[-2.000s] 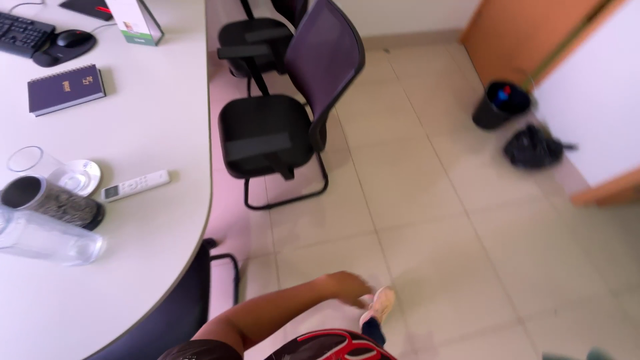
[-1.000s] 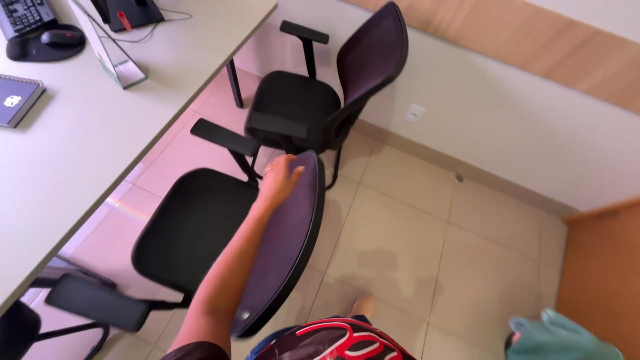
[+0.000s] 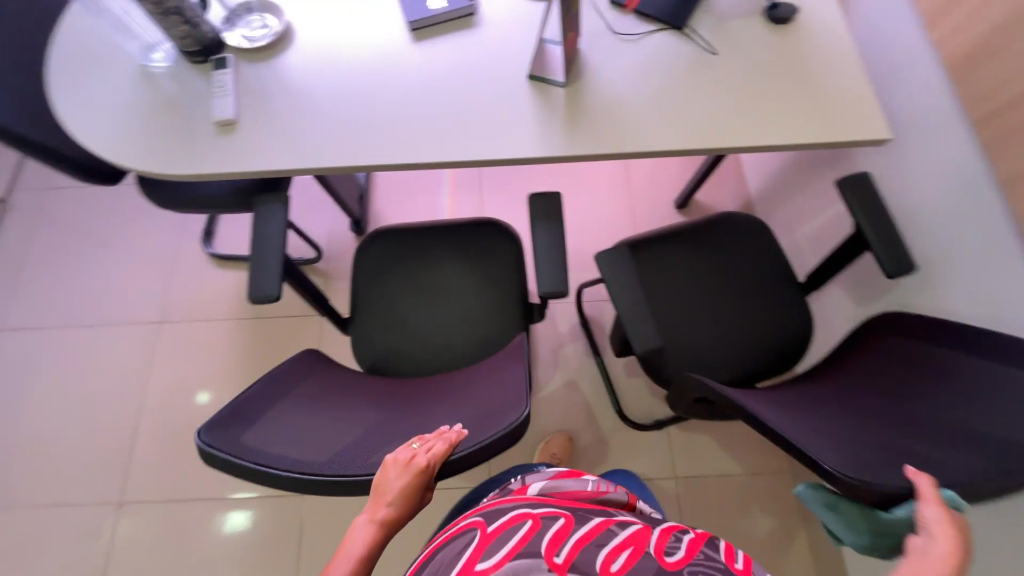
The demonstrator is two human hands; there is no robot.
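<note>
Two black office chairs with dark mesh backs stand side by side. My left hand (image 3: 416, 472), with a ring on one finger, rests on the top rim of the left chair's mesh back (image 3: 360, 424). At the lower right, my right hand (image 3: 936, 520) is slightly blurred and holds a teal cloth (image 3: 864, 520) beside the top edge of the right chair's mesh back (image 3: 904, 400). Their black seats, the left seat (image 3: 440, 296) and the right seat (image 3: 712, 296), face the table.
The light table (image 3: 448, 120) runs across the top, bearing a remote control (image 3: 224, 90), a saucer (image 3: 254, 24), a notebook (image 3: 436, 11), a display stand (image 3: 556, 48) and a mouse (image 3: 781, 11). Another dark chair (image 3: 48, 96) is at the left; a wall (image 3: 944, 208) stands right.
The view has swung round to face the table and both chairs. My left hand remains on a chair back. The teal cloth, at the lower right a second ago, is now seen in my right hand.
</note>
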